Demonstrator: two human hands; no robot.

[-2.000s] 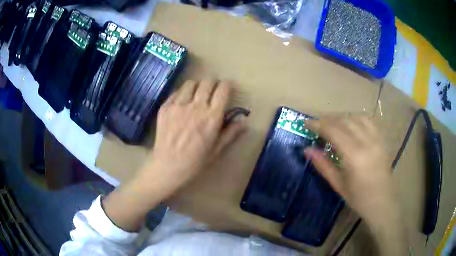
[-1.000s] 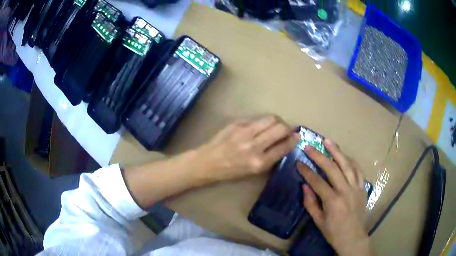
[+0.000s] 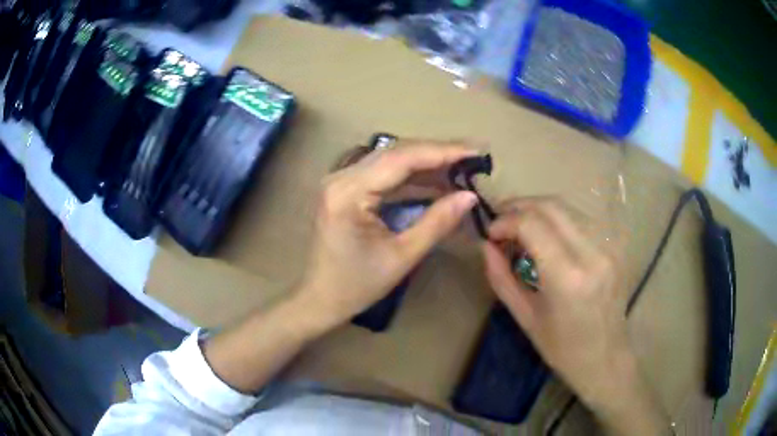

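Note:
My left hand (image 3: 366,230) pinches a short black strap (image 3: 481,204), likely a lanyard, between thumb and index finger. My right hand (image 3: 554,281) holds the strap's lower end with its fingertips. A black housing (image 3: 377,313) lies under my left hand, mostly hidden, with its far corner showing above the hand. Another black housing (image 3: 503,366) lies on the cardboard below my right hand, its upper end covered; a bit of green board (image 3: 526,271) shows between my right fingers.
Cardboard mat (image 3: 341,77) under the work. Overlapping housings with green boards (image 3: 226,162) at left. Blue screw tray (image 3: 635,77) at upper right. Clear bag (image 3: 443,38) at the top. Electric screwdriver (image 3: 720,315) with its cord at right. Small dark parts (image 3: 737,162) on the taped edge.
Both hands have lifted from the right-hand housings and now hold the strap between them. One housing now lies farther left, under my left hand. The camera view has shifted.

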